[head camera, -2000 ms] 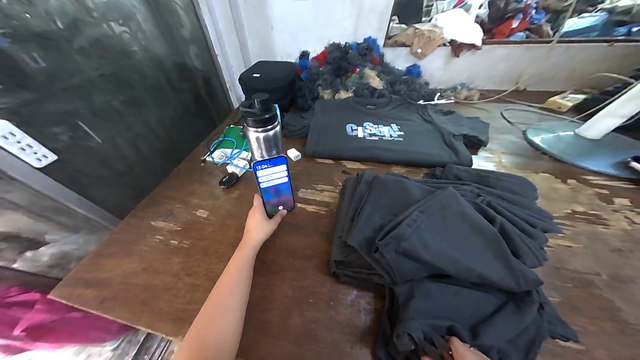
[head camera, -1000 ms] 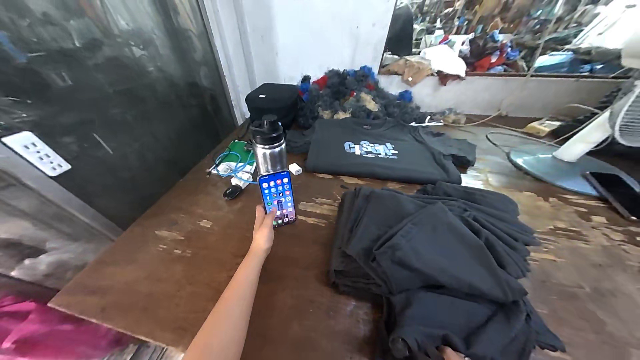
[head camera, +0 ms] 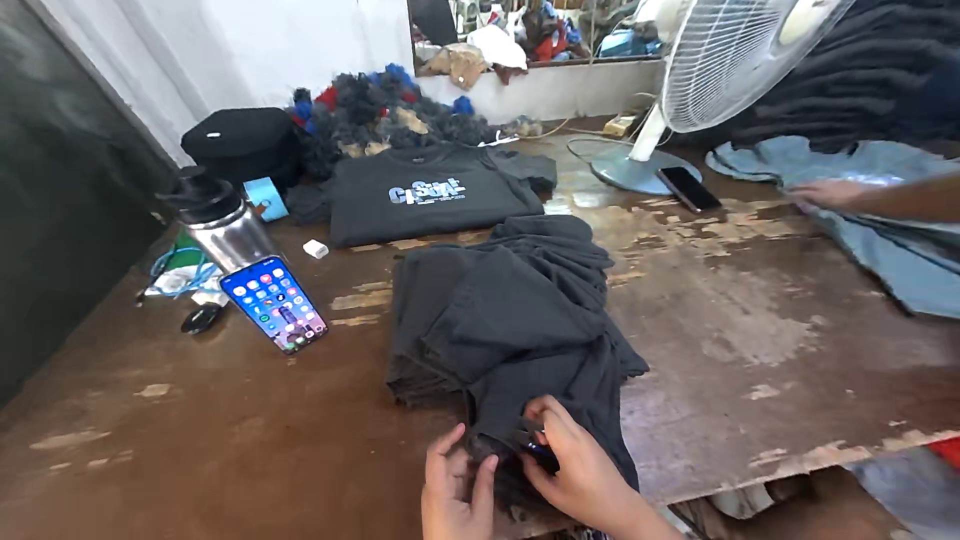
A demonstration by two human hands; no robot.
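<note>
A stack of dark grey garments (head camera: 517, 307) lies on the worn wooden table, its near end hanging toward the front edge. My left hand (head camera: 459, 484) is at that near end, thumb and fingers around a bit of the dark cloth. Beside it, my right hand (head camera: 574, 465) is closed on a small dark tool (head camera: 538, 448), mostly hidden by the fingers; its kind is unclear. A smartphone (head camera: 275, 304) with a lit screen leans against a steel bottle (head camera: 229, 229). Behind the stack lies a folded dark T-shirt (head camera: 435, 195) with a printed front.
A white fan (head camera: 649, 154) stands at the back right, a second phone (head camera: 688, 189) by its base. Another person's hand (head camera: 829, 193) rests on light blue cloth (head camera: 885, 247). A black case (head camera: 244, 146), fabric scraps (head camera: 397, 109), a white adapter (head camera: 316, 248) and cables (head camera: 184, 274) are at the back left.
My left hand has let go of the phone, which now leans on the bottle, and has moved to the garment stack. The view has shifted right, bringing another person's hand into sight.
</note>
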